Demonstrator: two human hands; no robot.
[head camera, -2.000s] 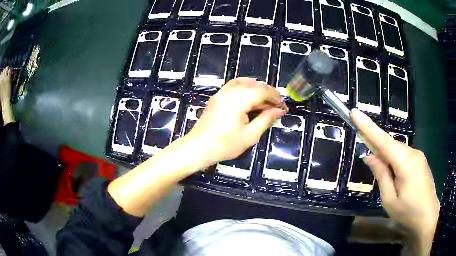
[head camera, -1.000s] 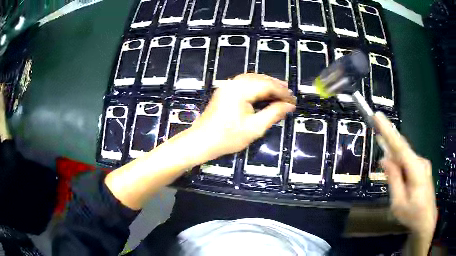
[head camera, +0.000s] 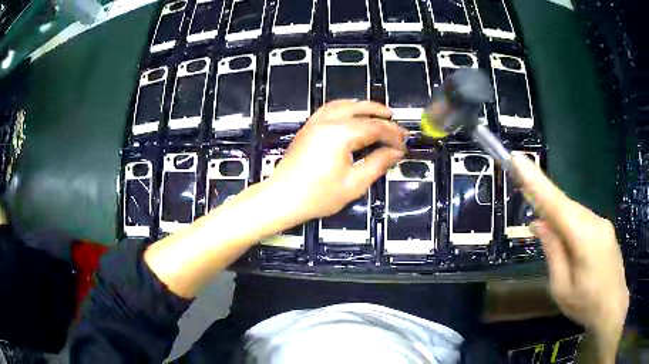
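A black tray (head camera: 306, 270) holds three rows of phone covers (head camera: 410, 206), dark with pale rims and oval camera openings. My left hand (head camera: 334, 156) is over the tray's middle, between the second and front rows, thumb and fingertips pinched together. Whether a tiny part is between them cannot be seen. My right hand (head camera: 576, 249) grips a two-faced mallet (head camera: 466, 96) by its handle. Its black head is blurred, with the yellow face pointing down and left, just right of my left fingertips and above the tray.
The tray lies on a dark green bench top (head camera: 64, 156). A red stool (head camera: 87, 266) shows in part at the lower left. Pale loose parts (head camera: 14, 142) are at the far left edge, near another person's dark sleeve (head camera: 32, 277). Dark ridged trays (head camera: 633, 142) stand at the right.
The tray and its covers have shifted left in the view. My left hand stays pinched, now by covers farther right in the tray. The mallet has moved closer to my left fingertips than one second ago.
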